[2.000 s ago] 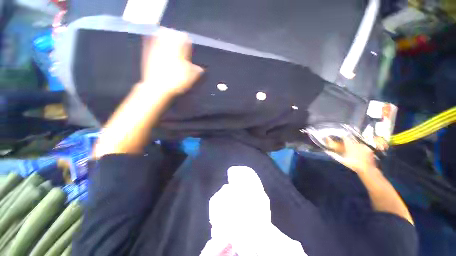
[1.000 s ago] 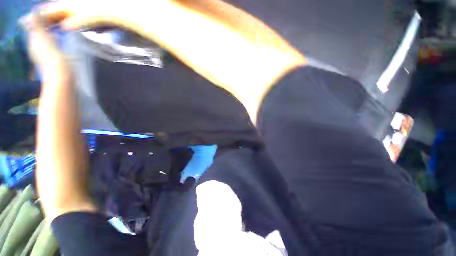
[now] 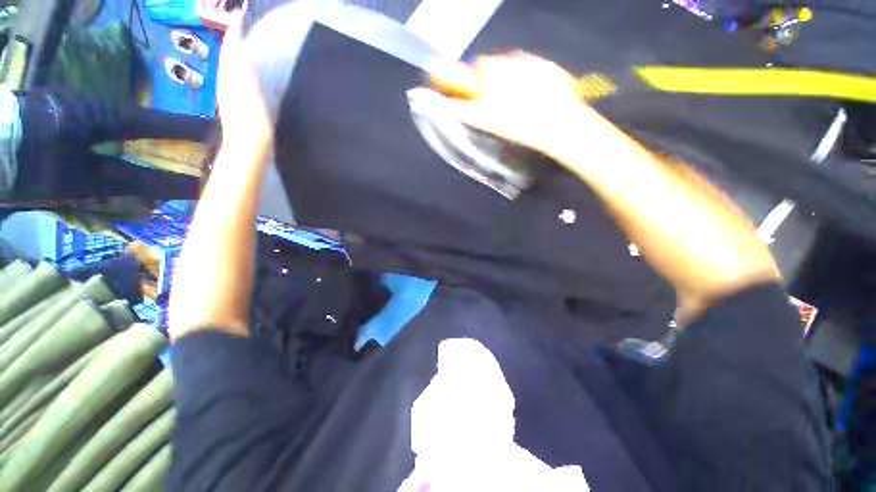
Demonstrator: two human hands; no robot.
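Observation:
A black garment (image 3: 355,154) lies over the rounded left end of a grey padded board (image 3: 279,62), with small white dots on its right part. My right hand (image 3: 514,91) is closed around the handle of a steam iron (image 3: 466,149), whose silvery plate rests on or just above the garment, left of its middle. My left hand (image 3: 240,72) is at the board's left end, beside the garment's edge; it is blurred and cut by the top edge, so its fingers and any grip cannot be made out.
Yellow hose (image 3: 749,84) runs right from the iron. Folded olive-green pieces (image 3: 86,384) lie at lower left, near a blue crate (image 3: 86,240). Black cloth (image 3: 307,298) hangs below the board. A person's dark-clad legs (image 3: 115,144) show at left. White strips lie at top and right.
The iron has moved from the board's left end rightward onto the garment, in my right hand. My left hand has moved right and apart from it. The yellow hose has come back into view.

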